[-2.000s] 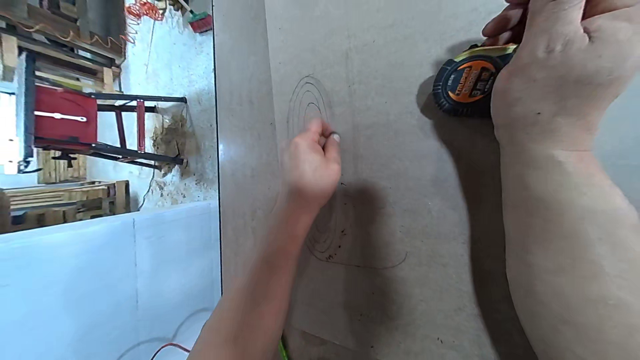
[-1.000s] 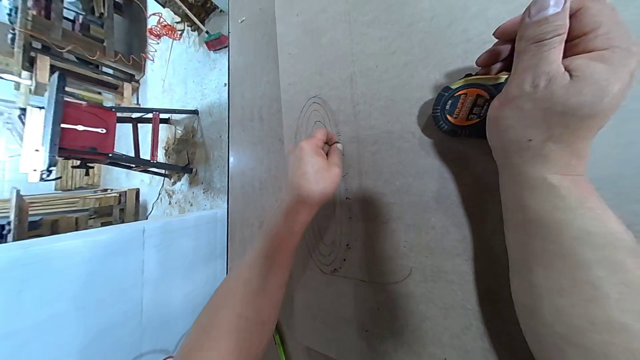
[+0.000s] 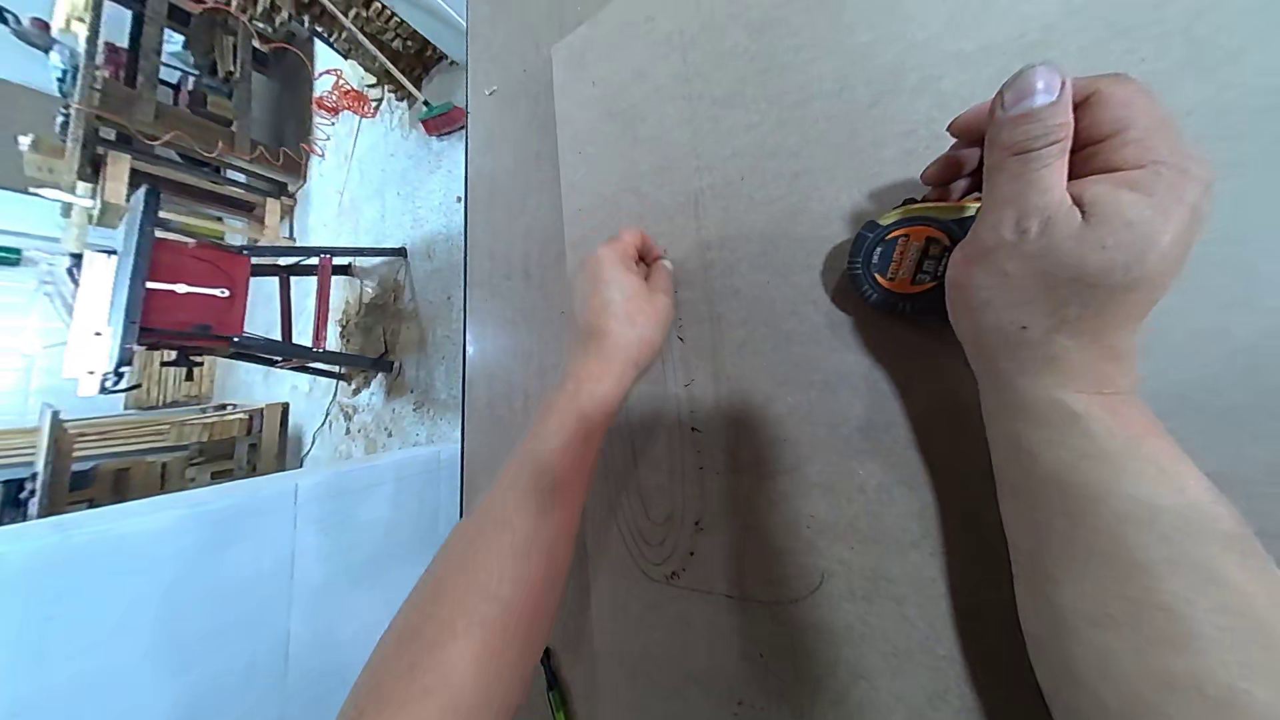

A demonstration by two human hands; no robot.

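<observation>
My left hand (image 3: 622,295), slightly blurred, is low over a large tan sheet (image 3: 850,480), thumb and fingertips drawn together. I cannot tell whether something thin is between them. Below it, nested pencil-like ovals (image 3: 655,520) run beside small dark marks, with a curved line trailing right. My right hand (image 3: 1085,200) has its thumb up and fingers curled. Its heel overlaps a black and orange tape measure (image 3: 905,258) with a yellow top edge; the far part is hidden, and whether the hand grips it is unclear.
A black and green tool (image 3: 554,685) lies by my left forearm. Left of the sheet's supporting surface (image 3: 510,300) are a red and black stand (image 3: 195,288), wooden pallets (image 3: 160,450), a broom (image 3: 442,118), coiled orange hose (image 3: 345,97) and a pale panel (image 3: 220,590).
My left hand has moved upward along the ovals and now covers their upper part. The tape measure stays beside my right hand. The view has shifted somewhat.
</observation>
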